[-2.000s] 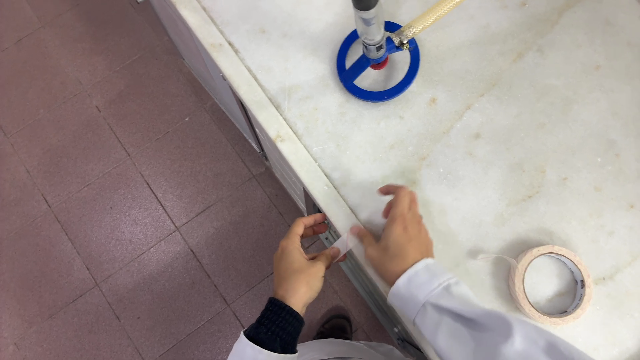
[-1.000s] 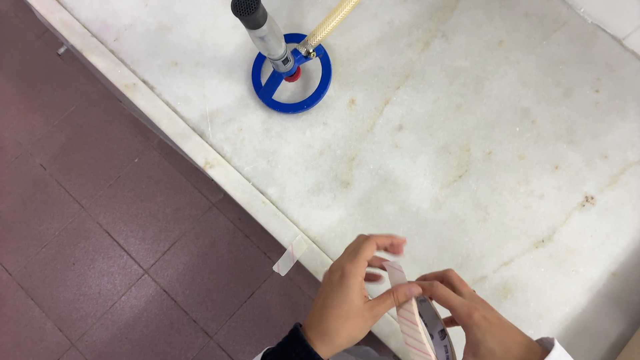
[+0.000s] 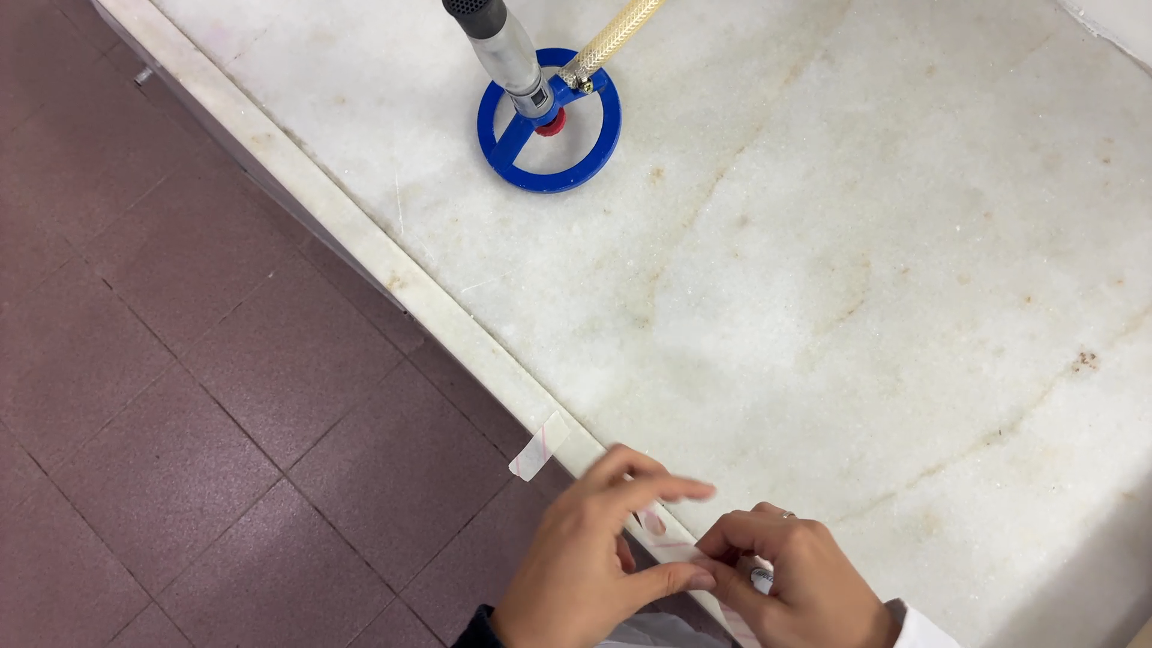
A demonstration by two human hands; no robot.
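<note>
Near the bottom centre, my left hand [image 3: 598, 549] has its thumb tip against the tape beside my right thumb, its other fingers raised and spread. My right hand [image 3: 792, 576] grips the roll of masking tape [image 3: 761, 578], which is mostly hidden behind its fingers. A strip of striped tape [image 3: 670, 540] runs from the roll up between the hands, over the bench's edge. Up and left of my hands, a short piece of tape [image 3: 538, 447] is stuck on the marble rim, its lower end hanging past the edge.
A Bunsen burner [image 3: 531, 99] with a blue ring base and a red part stands on the marble benchtop [image 3: 810, 270], a braided hose [image 3: 616, 36] attached. The raised rim [image 3: 360, 243] borders the bench; beyond it lies a reddish tiled floor [image 3: 216, 405].
Two seconds ago the tape roll lay on the bench and both hands were at the rim; now the roll is in my right hand. A short tape piece is now left on the rim.
</note>
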